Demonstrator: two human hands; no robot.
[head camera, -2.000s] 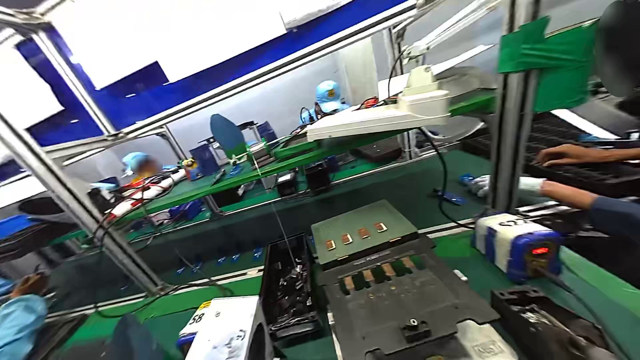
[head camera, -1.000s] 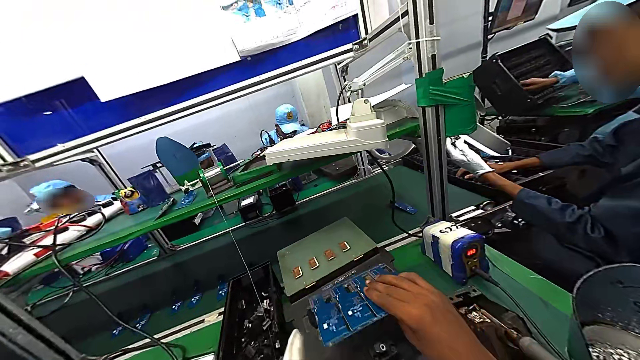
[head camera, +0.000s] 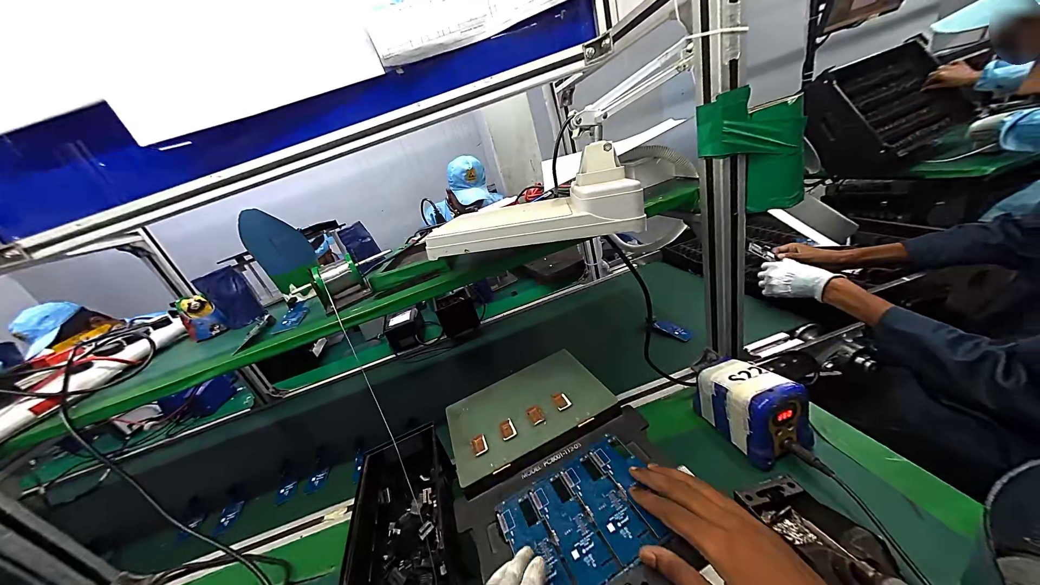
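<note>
A blue circuit board panel (head camera: 581, 512) lies in a black fixture (head camera: 479, 512) at the bottom middle. Bare-fingered, my right hand (head camera: 707, 528) rests with spread fingers on the panel's right edge. The white-gloved fingertips of my left hand (head camera: 520, 569) touch its lower left part; the rest of that hand is out of frame. Behind the panel, the fixture's raised green lid (head camera: 528, 414) shows several copper-coloured pads.
Left of the fixture is a black bin (head camera: 398, 520) of small parts. At right stand a blue soldering station (head camera: 751, 414) and a metal tip-cleaner holder (head camera: 788, 520). A co-worker's gloved hand (head camera: 796, 280) is beyond the metal post (head camera: 723, 203). Solder wire hangs from a spool (head camera: 341, 280).
Two seconds ago the fixture held no blue panel; one second ago the panel lay in it under my right hand. My left glove now shows more, on the panel. The view has swung right.
</note>
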